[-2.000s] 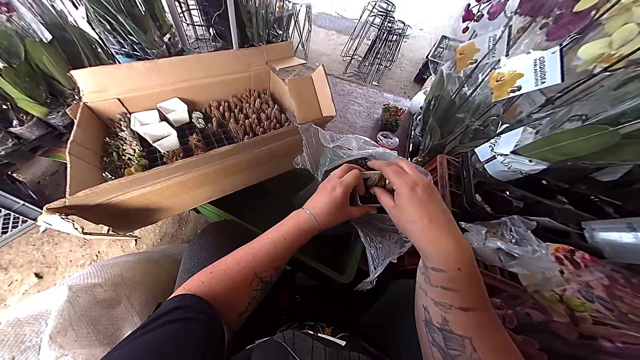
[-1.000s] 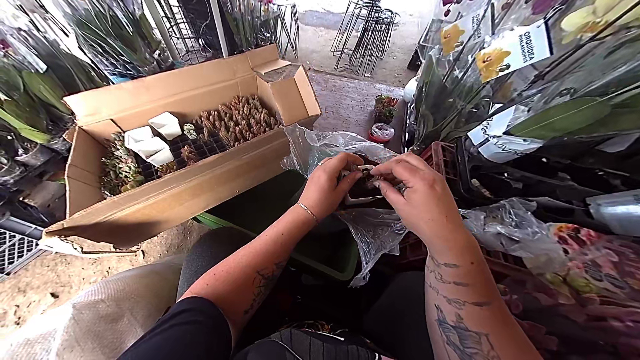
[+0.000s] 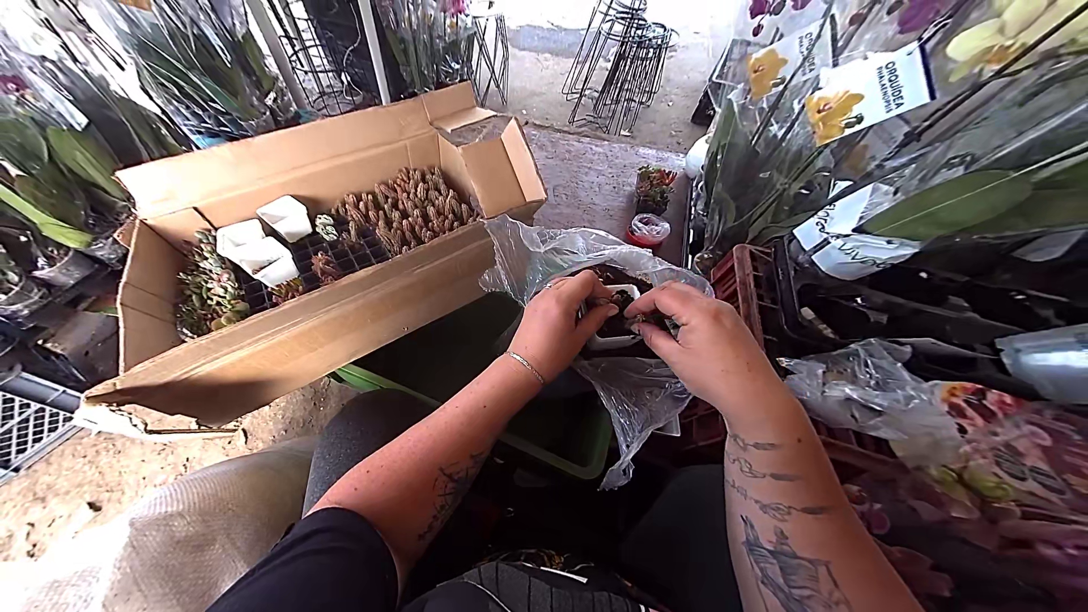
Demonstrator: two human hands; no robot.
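Observation:
My left hand (image 3: 565,321) and my right hand (image 3: 693,336) meet over a small white pot (image 3: 614,342) that sits in a clear plastic bag (image 3: 552,251) with dark soil (image 3: 616,276). The thumb and fingertips of my right hand pinch a small bit of plant or soil at the pot's mouth. My left fingertips touch the pot's near contents from the other side; whether they grip anything is hard to tell. Dark soil and a little green show between the fingers. The pot's lower part is partly hidden by the hands and the bag.
At left stands a cardboard box (image 3: 340,331) with small cacti (image 3: 408,208), succulents (image 3: 211,285) and white pots (image 3: 285,218). Beyond the bag are a red container (image 3: 648,229) and a small potted succulent (image 3: 654,187). Wrapped orchids and a red plastic crate (image 3: 741,285) are at right. A green crate (image 3: 578,442) lies below.
The hands remain over the pot; their fingers have shifted, and more of the white pot and soil shows between them than two seconds ago.

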